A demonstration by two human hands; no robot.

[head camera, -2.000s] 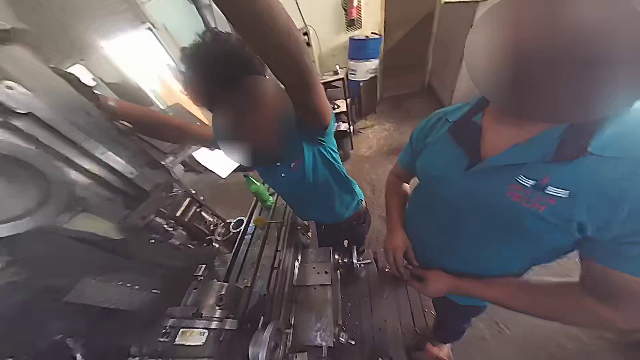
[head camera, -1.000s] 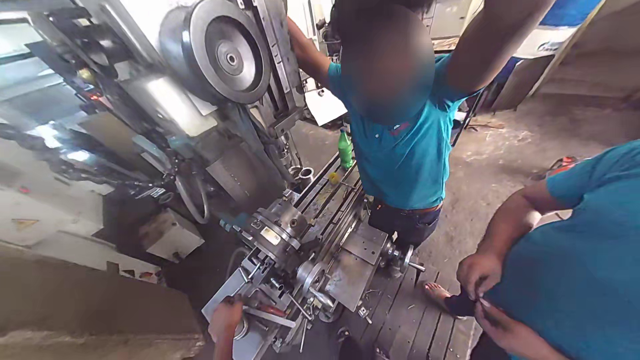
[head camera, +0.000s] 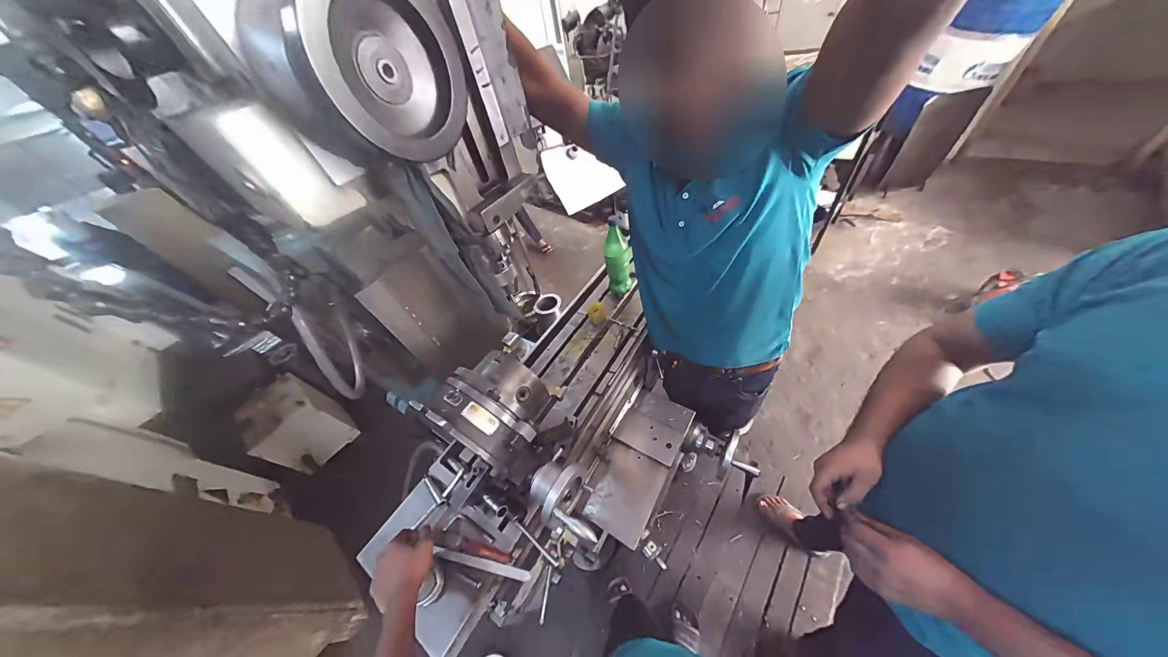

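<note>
My left hand (head camera: 401, 568) is at the lower left, over a metal tray (head camera: 444, 628) at the end of the milling machine table. Its fingers are curled beside one end of a flat metal bar (head camera: 484, 562); whether they grip it cannot be told. A red-handled tool (head camera: 485, 550) and a metal ring (head camera: 431, 587) lie close by on the tray. Beyond the hand stands a round indexing head or chuck unit (head camera: 493, 411), with a handwheel (head camera: 557, 491) to its right. My right hand is out of view.
A co-worker stands behind the slotted table (head camera: 584, 342), arms raised, one hand towards the machine's upper part with its large pulley (head camera: 388, 73). Another person at right holds a small dark thing in both hands. A green bottle (head camera: 618, 260) stands on the table. A crank handle (head camera: 733, 456) juts out.
The view has swung strongly from two seconds ago, bringing the tray and my left hand into sight by one second ago. The co-worker's arms stay raised.
</note>
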